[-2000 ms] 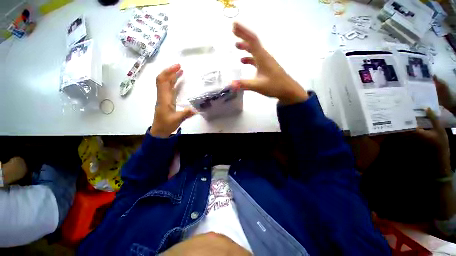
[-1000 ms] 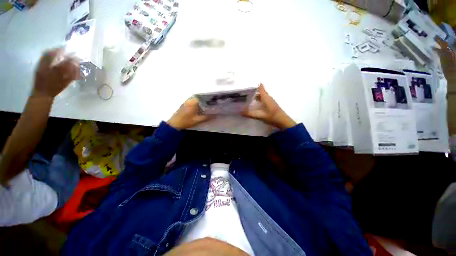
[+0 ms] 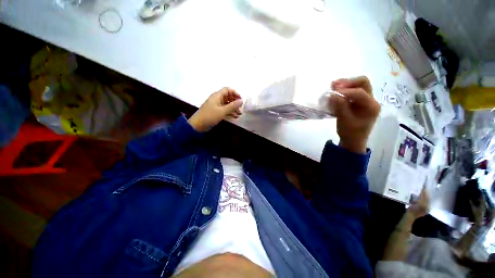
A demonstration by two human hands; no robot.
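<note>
A white retail box (image 3: 279, 96) with a dark printed face lies on its side at the near table edge, blurred by glare. My left hand (image 3: 220, 110) is at its left end, with thumb and fingertips closed on that end. My right hand (image 3: 355, 108) is at its right end, fingers curled and pinching a pale, shiny bit. I cannot tell whether that bit is a box flap or a separate piece.
Printed boxes (image 3: 408, 155) stand at the right table edge, beside a person's hand (image 3: 419, 205). Small white pieces (image 3: 392, 98) and stacked cartons (image 3: 413, 51) lie beyond. A thin ring (image 3: 110, 21) and a patterned pouch (image 3: 157, 7) are at upper left. A red stool (image 3: 40, 149) is below.
The view has turned to the right and tilted. The box now lies further right in view. My right hand has gone from the box's side to pinching at its right end.
</note>
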